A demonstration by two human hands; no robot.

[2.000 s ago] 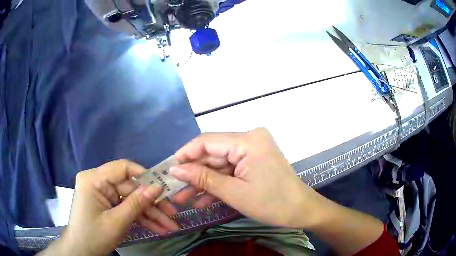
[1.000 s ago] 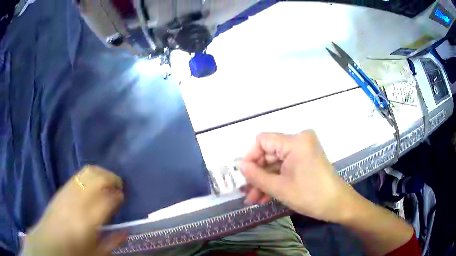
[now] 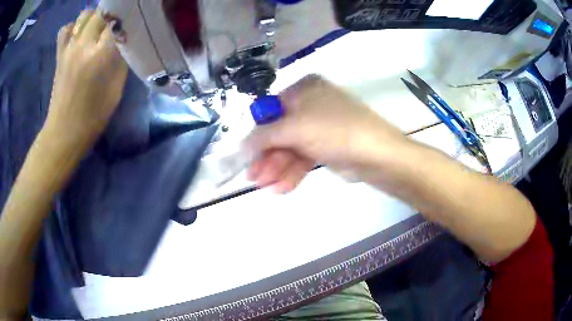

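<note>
A dark navy cloth panel [image 3: 135, 207] covers the left of the table, folded and rumpled, its right edge slanting up to the lit needle area [image 3: 221, 110]. My left hand [image 3: 91, 75] is at the upper left over the cloth, fingers curled; its fingertips are not clear, so I cannot tell if it grips the cloth. My right hand [image 3: 301, 135] is blurred, just right of the needle and beside the blue knob [image 3: 266, 109], fingers bent. A faint pale shape lies by its fingertips; I cannot tell if it is the printed label.
The sewing machine head [image 3: 301, 22] spans the top. Blue-handled snips [image 3: 442, 116] lie at the right, points toward the machine, beside cream printed papers [image 3: 492, 119]. The ruler strip [image 3: 326, 276] runs along the front edge. A control box [image 3: 533, 106] is at the far right.
My left hand has moved from the front edge up to the upper left. My right hand has moved up and left to the needle area. The cloth's front part has shifted left and folded.
</note>
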